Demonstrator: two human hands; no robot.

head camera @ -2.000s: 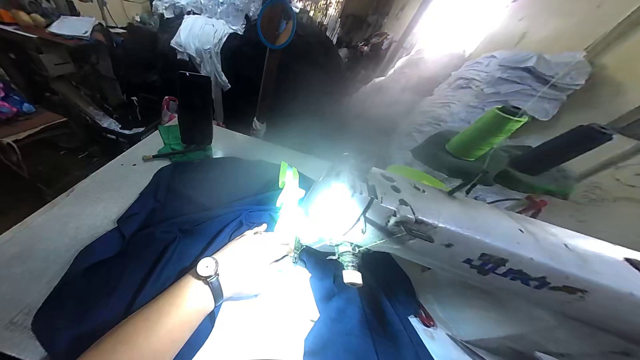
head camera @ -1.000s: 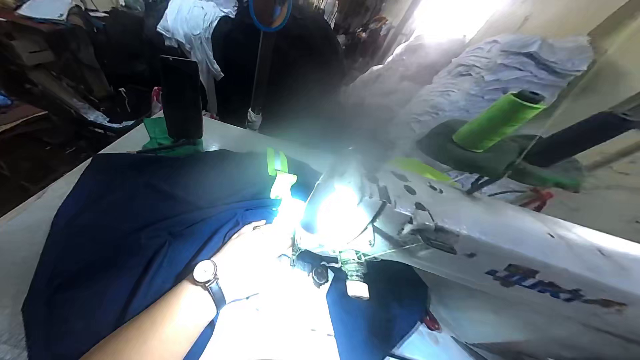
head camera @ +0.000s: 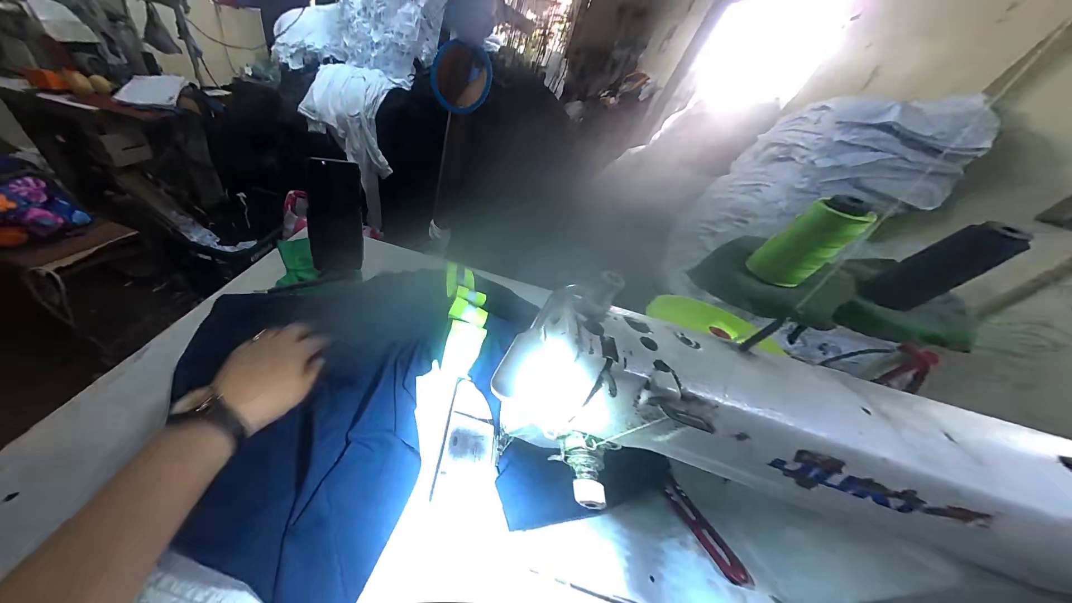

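My left hand (head camera: 272, 373), with a wristwatch on its wrist, lies over navy blue fabric (head camera: 335, 469) left of a white Juki sewing machine (head camera: 754, 419). Its fingers are blurred, so a grip on the cloth cannot be made out. More navy fabric reaches under the machine head, where a bright lamp washes out the needle area. Neon green-yellow strips (head camera: 467, 310) stand beside the machine head, above the glare. Below the lamp is the thread tension knob (head camera: 589, 492). My right hand is not in view.
A red-handled tool (head camera: 710, 536) lies on the table right of the fabric. Green (head camera: 811, 241) and black (head camera: 946, 266) thread cones stand behind the machine. A black phone-like slab (head camera: 335, 216) stands at the table's back edge. Piled light cloth (head camera: 846, 159) rests by the wall.
My left hand has moved left, away from the machine head. The navy fabric has shifted, and the metal plate beside the needle area now shows. The red-handled tool is more exposed.
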